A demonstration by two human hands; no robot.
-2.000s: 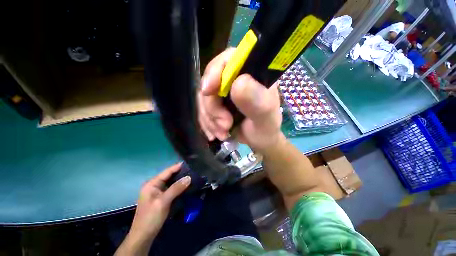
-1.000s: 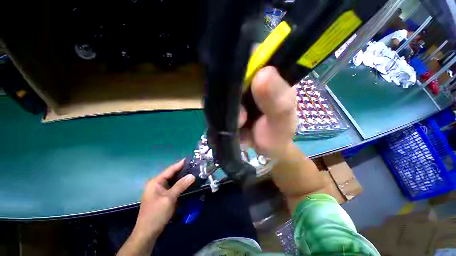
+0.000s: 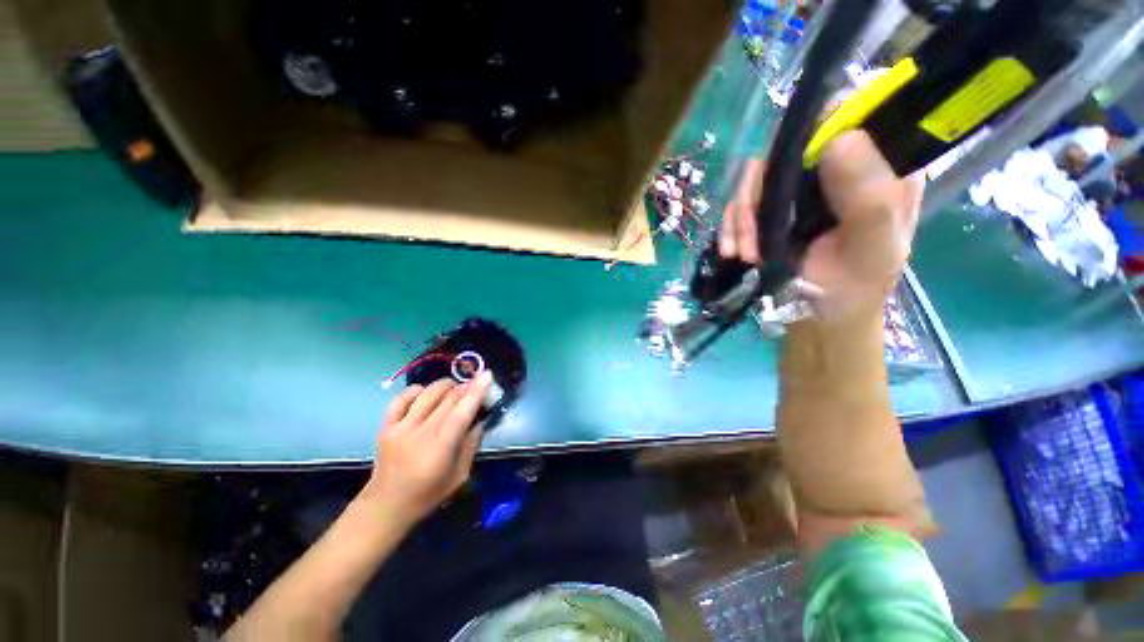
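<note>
My left hand (image 3: 430,445) is on a rounded black housing (image 3: 504,355) near the bench's front edge, its fingertips beside the pale ring (image 3: 467,365). Thin red leads (image 3: 420,363) stick out of the housing to the left. My right hand (image 3: 853,220) grips the black power screwdriver (image 3: 935,107) with yellow labels, to the right of the housing and apart from it. Silvery-white bits (image 3: 671,316) cluster by the tool's dark nose. The black cable (image 3: 803,138) partly hides my right fingers.
A large open carton (image 3: 414,207) with black housings stands behind. Loose wired parts (image 3: 679,197) lie right of it. A dark cylindrical object (image 3: 126,132) with an orange mark is at its left. The parts tray (image 3: 906,332) is mostly hidden by my right arm. A blue crate (image 3: 1073,483) is on the floor.
My right hand and the screwdriver have moved right, away from my left hand. The housing now shows its pale ring and red leads. The view has shifted, showing more of the carton.
</note>
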